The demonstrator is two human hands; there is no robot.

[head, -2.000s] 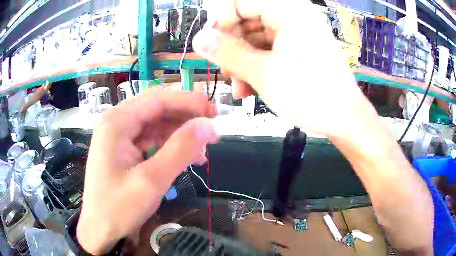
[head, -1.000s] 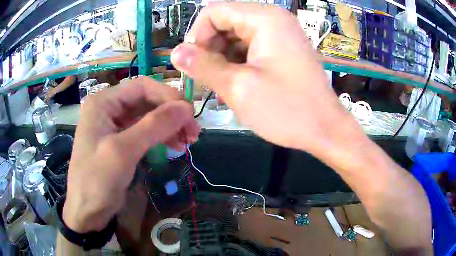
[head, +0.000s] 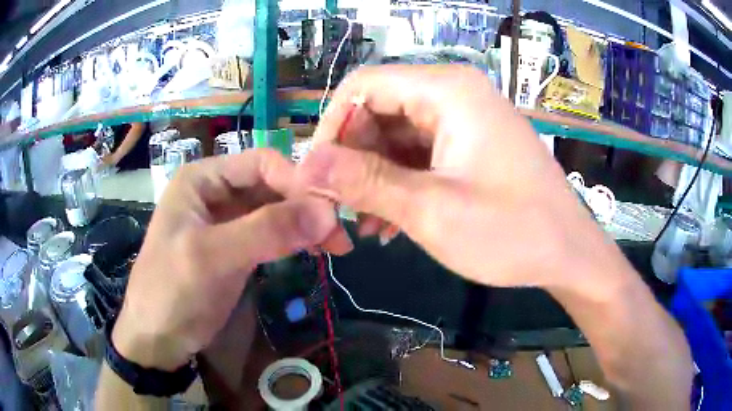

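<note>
My left hand (head: 233, 221) and my right hand (head: 425, 168) meet in front of me, fingertips touching, both pinching the red wire. The red lead wire (head: 330, 337) hangs from my left fingertips down to the bottom edge of the picture. A short red piece also shows inside my curled right fingers. The exact spot where the fingertips meet is hidden. The dark ribbed motor housing (head: 381, 396) is cut off by the bottom edge below the wire.
A white tape roll (head: 290, 384) lies on the brown bench. A white cable (head: 385, 311) hangs from the shelf (head: 321, 104). Small green boards (head: 499, 368) lie to the right. Clear jars (head: 72, 277) stand left, a blue crate (head: 706, 321) right. A person's arm shows behind, left.
My right hand has come down to my left fingertips; the hands were apart before. The ribbed housing now shows less, lower in the picture. The view has shifted a little.
</note>
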